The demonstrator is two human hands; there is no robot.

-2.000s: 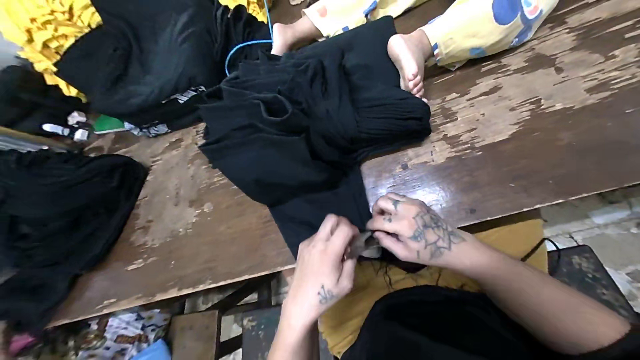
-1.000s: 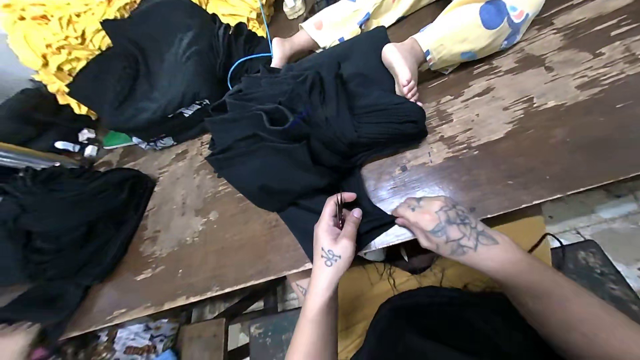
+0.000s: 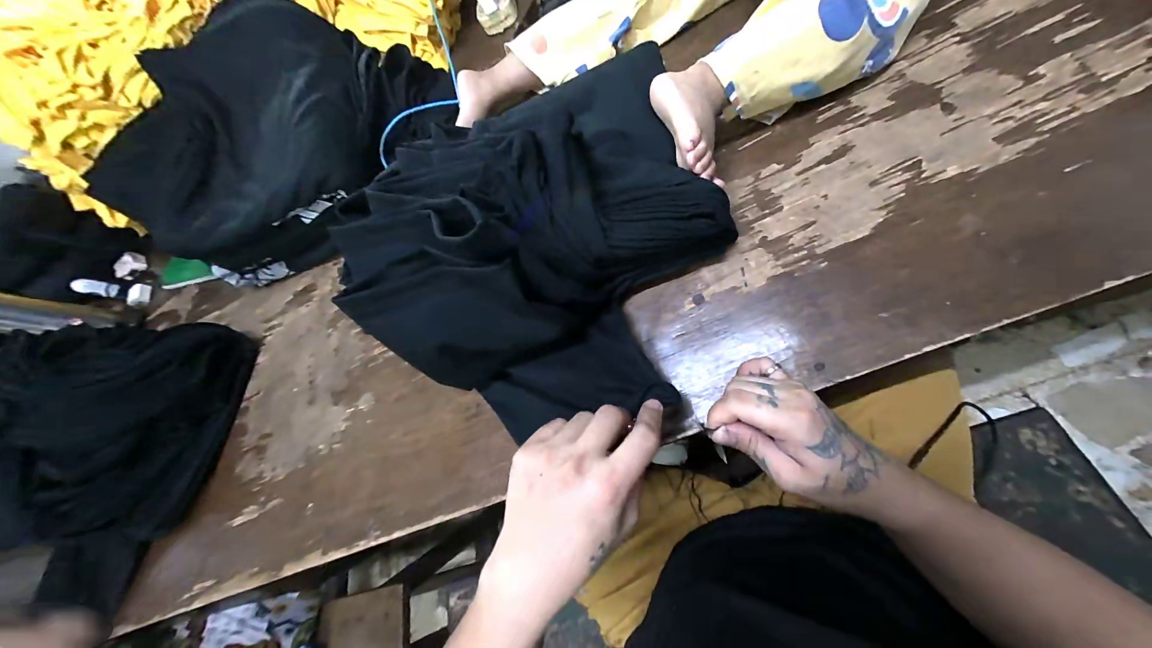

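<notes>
A black fabric garment point(image 3: 540, 270) lies bunched on the worn wooden table, one narrow end reaching the near edge. My left hand point(image 3: 585, 468) rests on that end, its index finger and thumb at the corner; a small part of something shows under the fingers, too hidden to name. Just right of the corner, my right hand point(image 3: 774, 423) has thumb and index finger pinched together on what looks like a thin dark thread. A small gap separates the two hands.
Another person's bare foot point(image 3: 688, 121) touches the garment's far side. More black fabric point(image 3: 108, 432) lies at left, with a black heap point(image 3: 261, 126) and yellow fabric point(image 3: 72, 81) behind. A blue cord point(image 3: 409, 110) runs past. The wooden table point(image 3: 900, 252) has peeling veneer.
My left hand, which held small dark snips upright a second ago, has turned palm down over the fabric's corner. My right hand has let go of the corner and sits just right of it.
</notes>
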